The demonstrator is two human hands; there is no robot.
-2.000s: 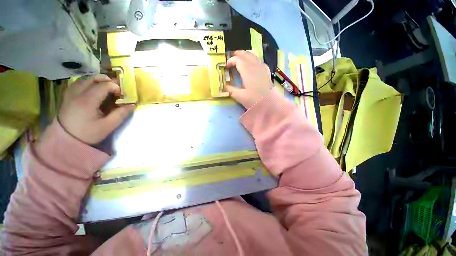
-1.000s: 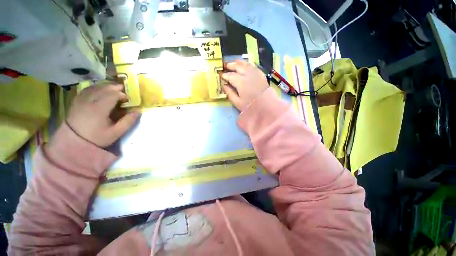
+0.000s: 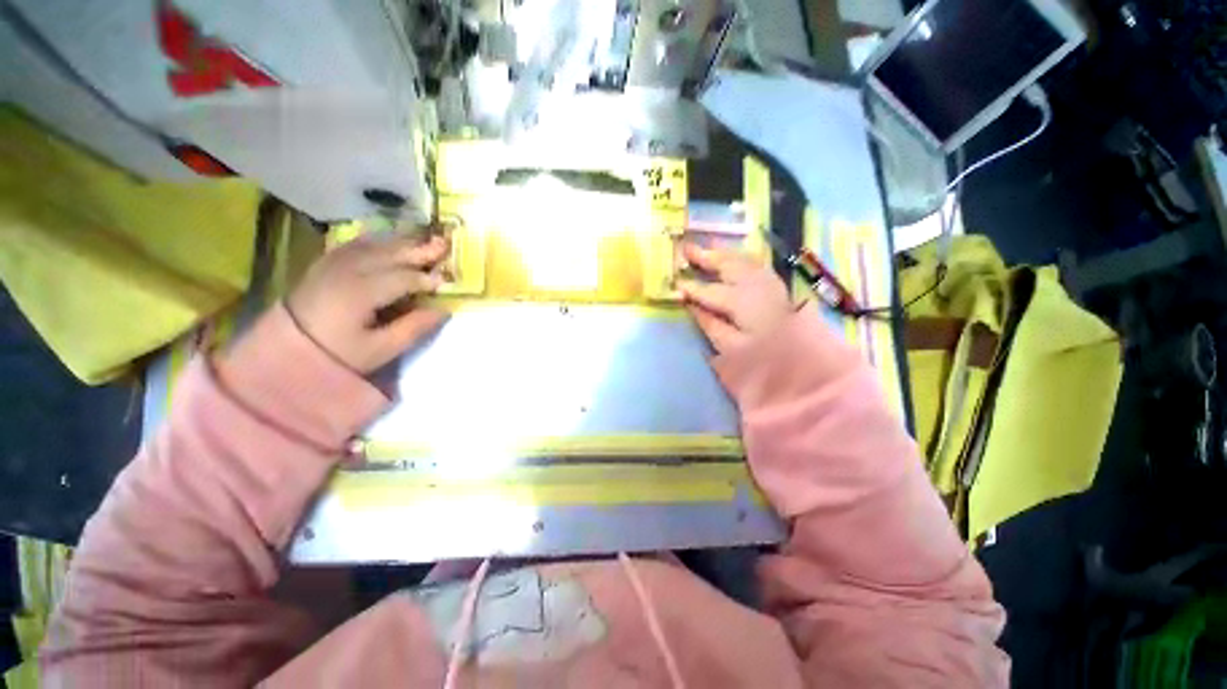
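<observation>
The yellow clamp frame [image 3: 464, 256] lies on the pale work plate [image 3: 538, 384] under the machine, with small windows at both sides and dark handwriting at its upper right. Yellow material [image 3: 619, 269] lies between its arms, washed out by glare. My left hand [image 3: 363, 296] is at the frame's left edge, fingertips by the left window, thumb lower and apart. My right hand [image 3: 740, 289] is at the right edge, fingertips by the right window. Whether either hand pinches a strap end is hidden by fingers and blur.
The white machine head [image 3: 269, 121] overhangs at upper left. A red-and-black tool [image 3: 824, 280] on a cord lies right of my right hand. Folded yellow bags [image 3: 1050, 390] are at the right, yellow material [image 3: 121, 256] at the left. A control panel [image 3: 976, 54] stands at upper right.
The view has swung left, so the scene sits further right and more of the machine head and panel shows. Both hands remain at the frame's sides.
</observation>
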